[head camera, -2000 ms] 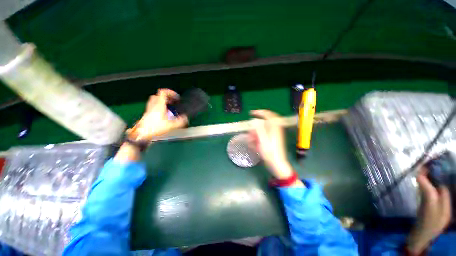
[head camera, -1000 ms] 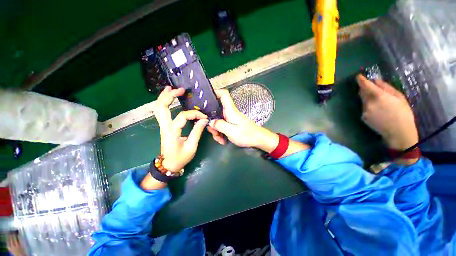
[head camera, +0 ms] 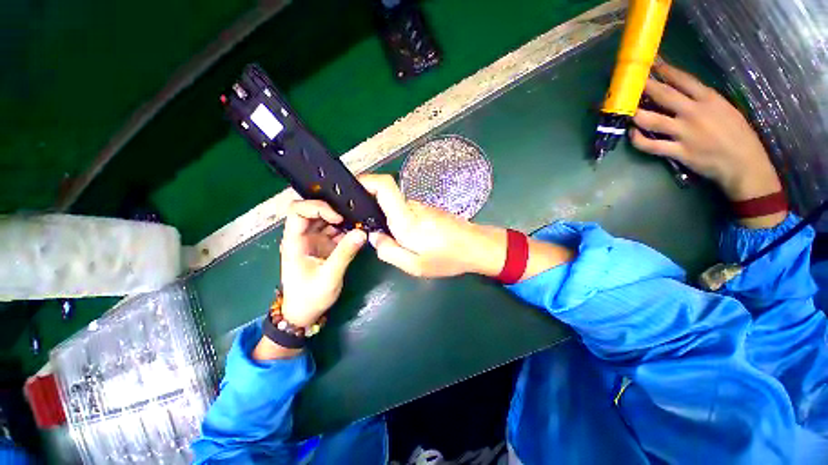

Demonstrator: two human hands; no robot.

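Observation:
A black phone body (head camera: 309, 159) with a white square label is held tilted above the bench edge, its back open. My left hand (head camera: 313, 254) has its thumb and fingers at the phone's lower end. My right hand (head camera: 422, 232), with a red wrist band, grips the same end from the right side. Whether a small part is between my fingertips cannot be told. A round silvery speckled dish (head camera: 447, 177) lies on the bench just beyond my right hand.
A yellow electric screwdriver (head camera: 631, 68) hangs nose down at the upper right. Another person's hand (head camera: 713, 136) is beside it. Another phone (head camera: 409, 41) lies on the green belt. Clear trays (head camera: 136, 381) are at left, more at upper right. A whitish cylinder (head camera: 86, 257) is at far left.
The phone came into both hands over the bench and has since turned more aslant to the left. My right hand has left the dish. The other person's hand has moved closer to the screwdriver.

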